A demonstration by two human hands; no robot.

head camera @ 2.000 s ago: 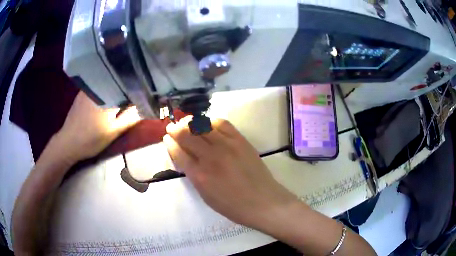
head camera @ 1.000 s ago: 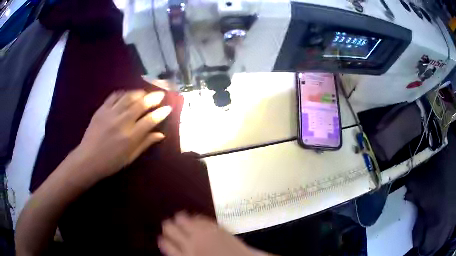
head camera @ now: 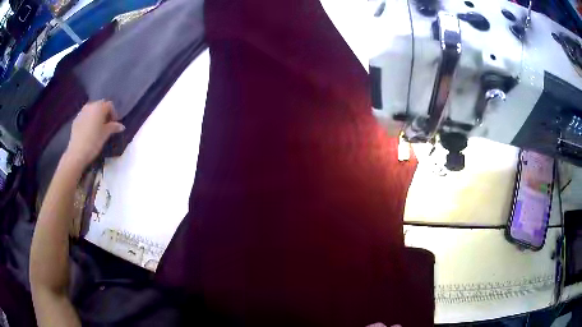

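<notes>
A large dark maroon garment panel [head camera: 274, 166] lies spread over the table, its right edge beside the presser foot and needle area [head camera: 421, 137], where the lamp makes it look red. My left hand [head camera: 96, 128] is at the far left, its fingers closed on the edge of a cloth with a grey-mauve face [head camera: 143, 57] and maroon borders. Only the fingertips of my right hand [head camera: 384, 325] show at the bottom edge, over or beside the panel; what they do is cut off.
The white sewing machine head [head camera: 478, 70] stands at the upper right. A smartphone [head camera: 533, 201] lies on the machine bed at right. Printed ruler marks [head camera: 498, 288] run along the table's front edge. Dark cloth [head camera: 134, 300] hangs at lower left.
The view has turned left. My left hand has left the panel beside the needle and taken hold of the grey-mauve cloth. My right hand has moved mostly out at the bottom.
</notes>
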